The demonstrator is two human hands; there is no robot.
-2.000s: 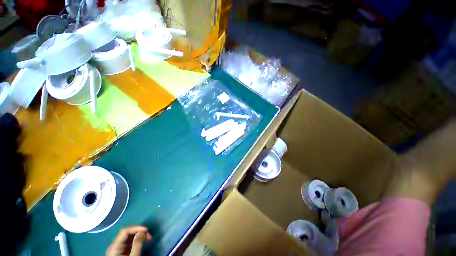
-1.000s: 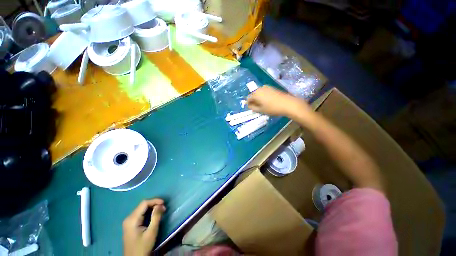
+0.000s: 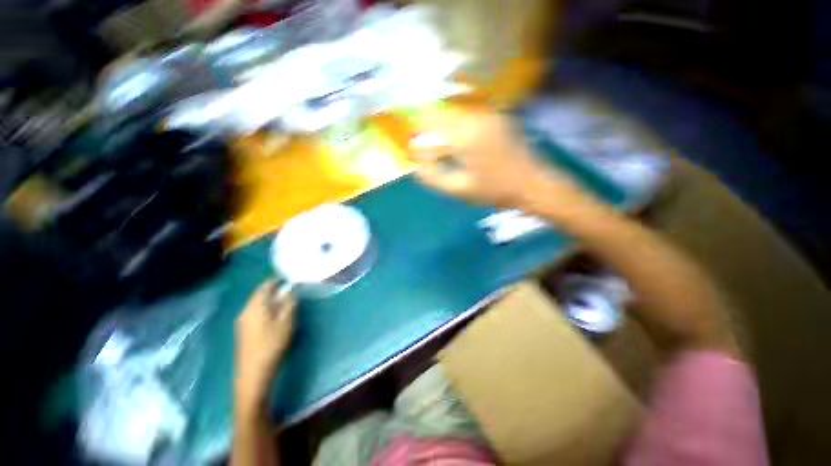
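The frame is blurred. A white reel body (image 3: 321,244) lies on the green bench top in front of me, its dark centre hole facing up. My left hand (image 3: 266,319) is at its near left edge, fingers curled; a small white piece shows at the fingertips, too blurred to tell if it is held. My right hand (image 3: 469,159) is raised over the bench, right of the reel, fingers bent; something whitish shows at its fingertips, but blur hides what. White bars (image 3: 512,225) lie on the bench below my right forearm.
White reels (image 3: 337,77) are heaped on the orange-green board behind. A black pile (image 3: 173,196) stands at left, with a clear bag of white parts (image 3: 137,400) nearer me. An open carton (image 3: 538,382) holding a white reel (image 3: 594,305) is at right. Another clear bag (image 3: 597,146) is beyond the bench's right end.
My right hand has moved from the white bars leftward toward the reel. My left hand has moved up to the reel's edge. The view has swung left, and the loose bar beside the reel cannot be made out.
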